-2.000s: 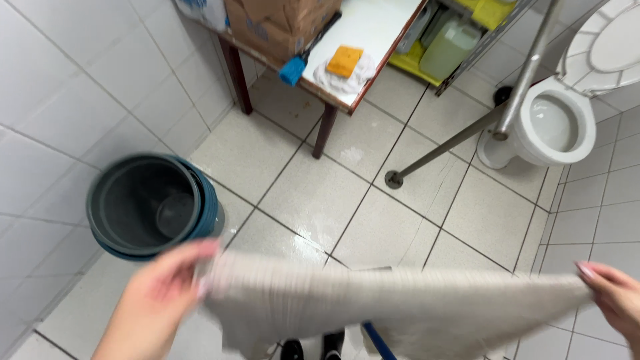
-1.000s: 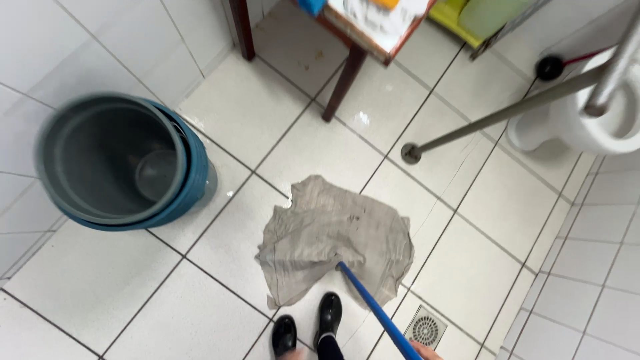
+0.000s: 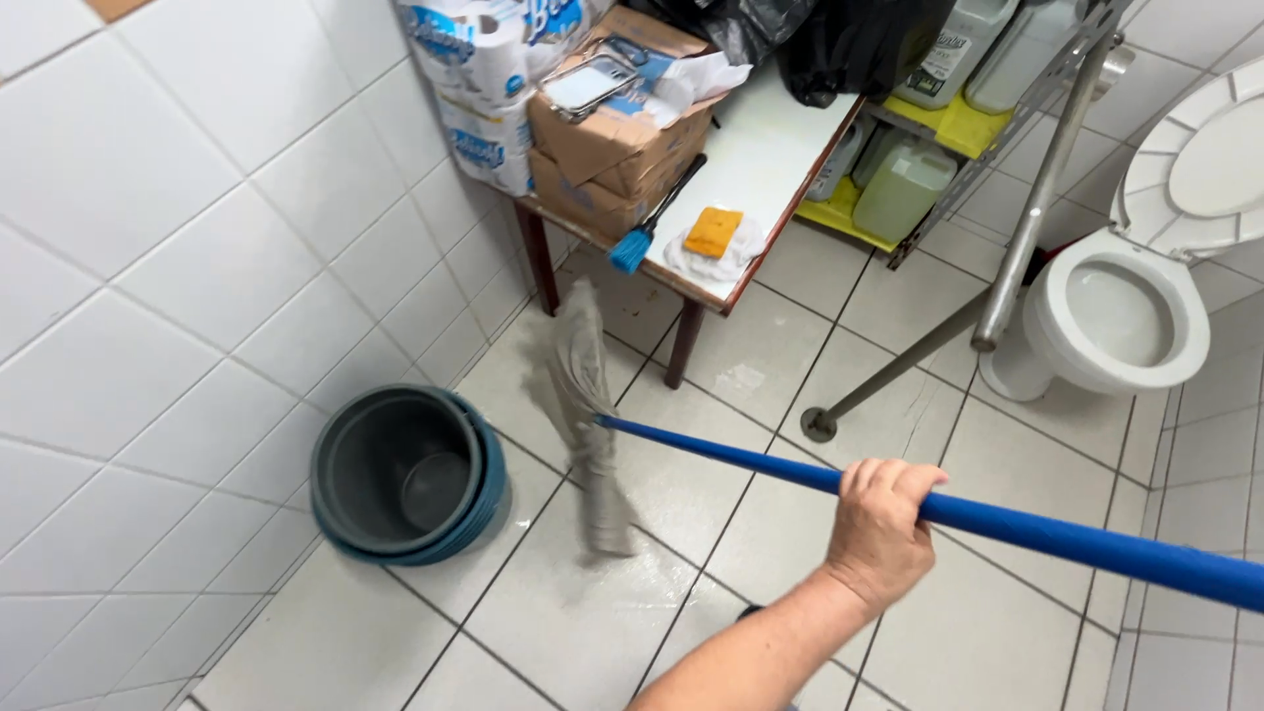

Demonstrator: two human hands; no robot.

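My left hand [image 3: 884,533] is closed around the blue handle [image 3: 1066,538] of a floor mop or squeegee, whose upper end leaves the view at the right. My right hand is not in view. At the handle's lower end a wet grey cloth [image 3: 592,434] hangs in long folds over the tiled floor, slightly blurred. It lies between the stacked buckets [image 3: 403,474] on the left and the small table [image 3: 790,143] above. The head under the cloth is hidden. Wet marks shine on the tiles near the cloth.
The table carries wrapped paper rolls [image 3: 479,89], a brown paper package [image 3: 622,143], a blue brush [image 3: 634,247] and an orange sponge [image 3: 713,232]. A metal grab bar [image 3: 1037,197] reaches the floor beside the toilet [image 3: 1116,306]. Jugs [image 3: 904,188] stand on a yellow shelf.
The cloth, held stretched in both hands, then spread on the floor near the boots, is now farther left by the table, gathered on the handle's end. My left hand has taken hold of the handle.
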